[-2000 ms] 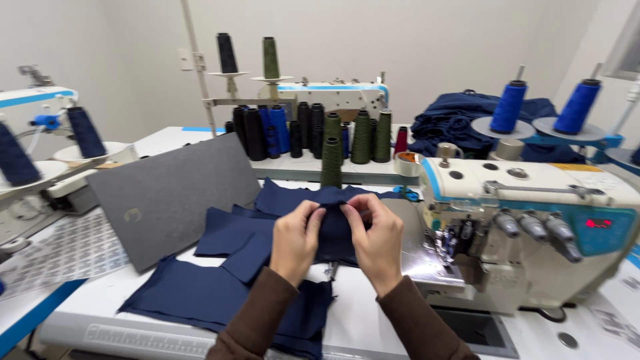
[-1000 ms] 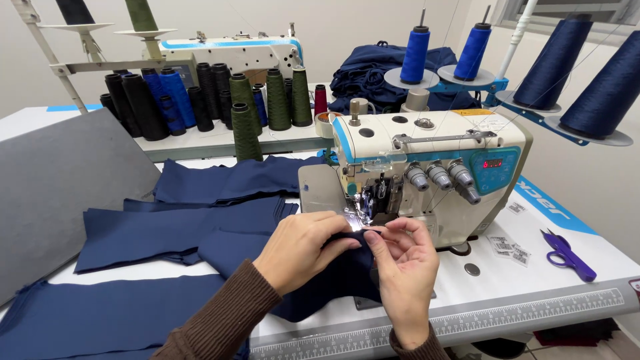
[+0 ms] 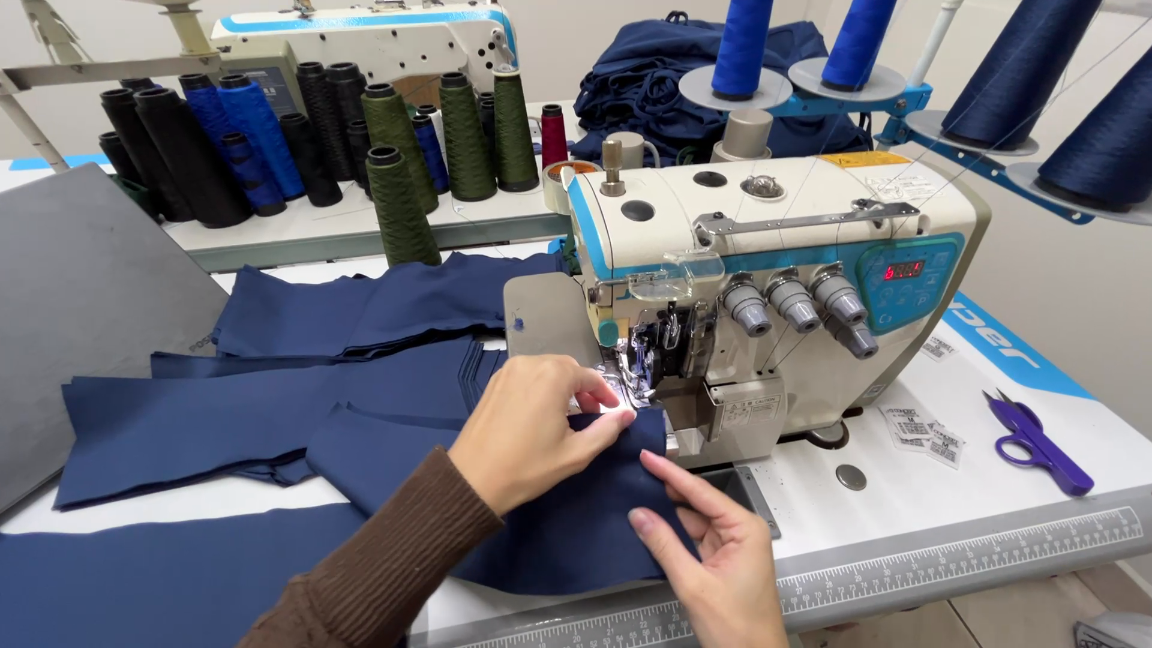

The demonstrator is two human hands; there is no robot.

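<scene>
A piece of navy fabric (image 3: 576,522) lies at the front of a white and blue Jack overlock sewing machine (image 3: 774,225), its upper edge near the lit presser foot (image 3: 637,378). My left hand (image 3: 540,427) pinches that edge between thumb and index finger, just left of the foot. Lower and to the right, my right hand (image 3: 711,549) rests its fingertips on the same fabric, thumb and index finger apart. Further navy fabric pieces (image 3: 225,414) lie in stacks to the left.
Purple thread snips (image 3: 1039,445), labels (image 3: 918,432) and a metal disc (image 3: 850,477) lie right of the machine. A grey laptop lid (image 3: 99,324) stands at left. Thread cones (image 3: 400,207) stand behind, and a ruler tape (image 3: 954,558) runs along the front edge.
Both hands, held up with the fabric two seconds ago, are now down at the overlock's foot. The right hand has since let go of the edge and moved lower. The view has swung right and closer.
</scene>
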